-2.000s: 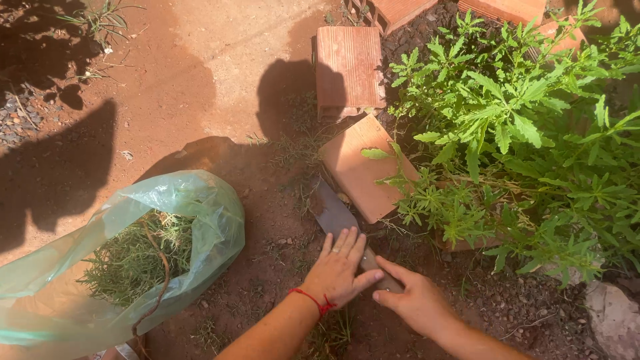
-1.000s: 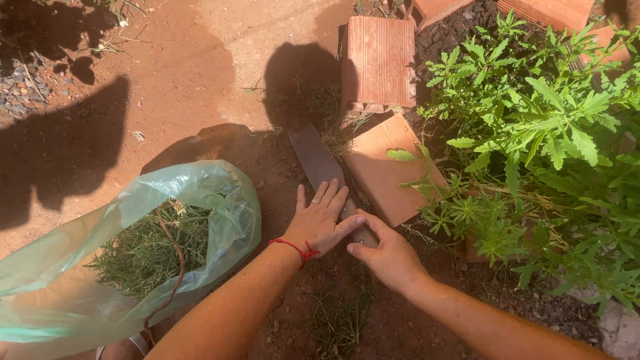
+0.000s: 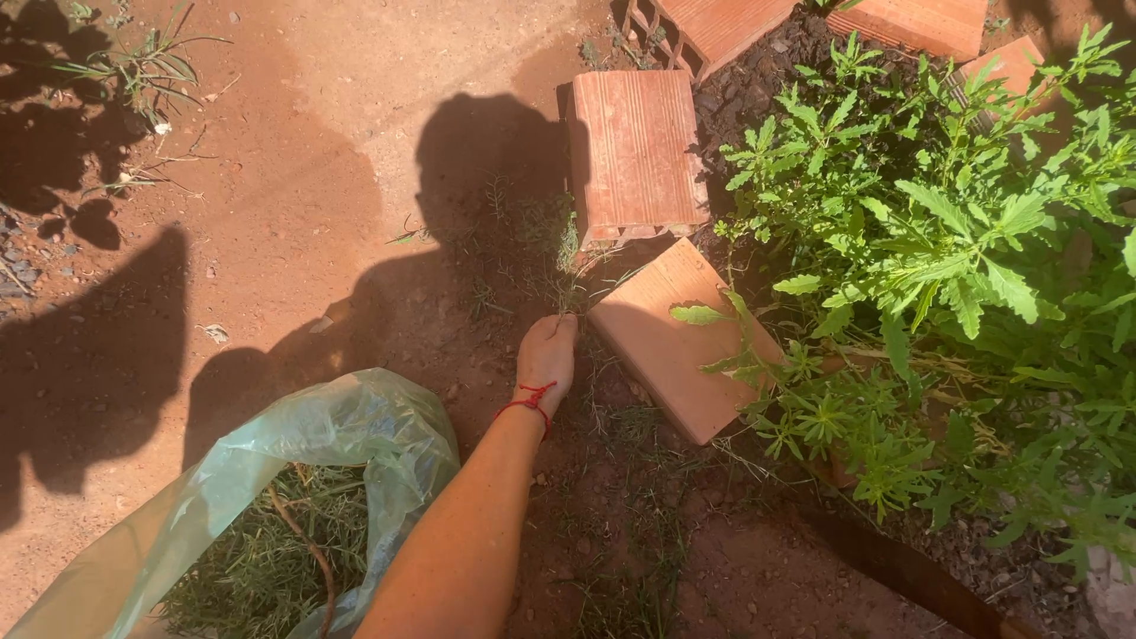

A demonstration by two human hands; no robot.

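My left hand (image 3: 546, 355), with a red cord bracelet at the wrist, is closed around the base of a thin green weed (image 3: 566, 253) beside the hollow clay bricks. My right hand is out of view. A dark, long, flat blade (image 3: 896, 564) lies across the lower right, blurred, running out of the bottom edge; what holds it is hidden. At the lower left, a translucent green plastic bag (image 3: 408, 426) stands open with cut grass and weeds (image 3: 266, 550) and a brown stem inside, close to my left forearm.
A ribbed hollow clay brick (image 3: 639, 151) and a tilted smooth-faced brick (image 3: 683, 337) edge a bed of dark mulch. A leafy green plant (image 3: 950, 257) spreads over the right side. Red soil (image 3: 293, 169) bears small weeds and shadows. More bricks (image 3: 719, 31) are at the top.
Both hands were together on the flat-bladed tool. My left hand has let go of it and moved up to the weed; my right hand has left the view, and the blade is now at lower right.
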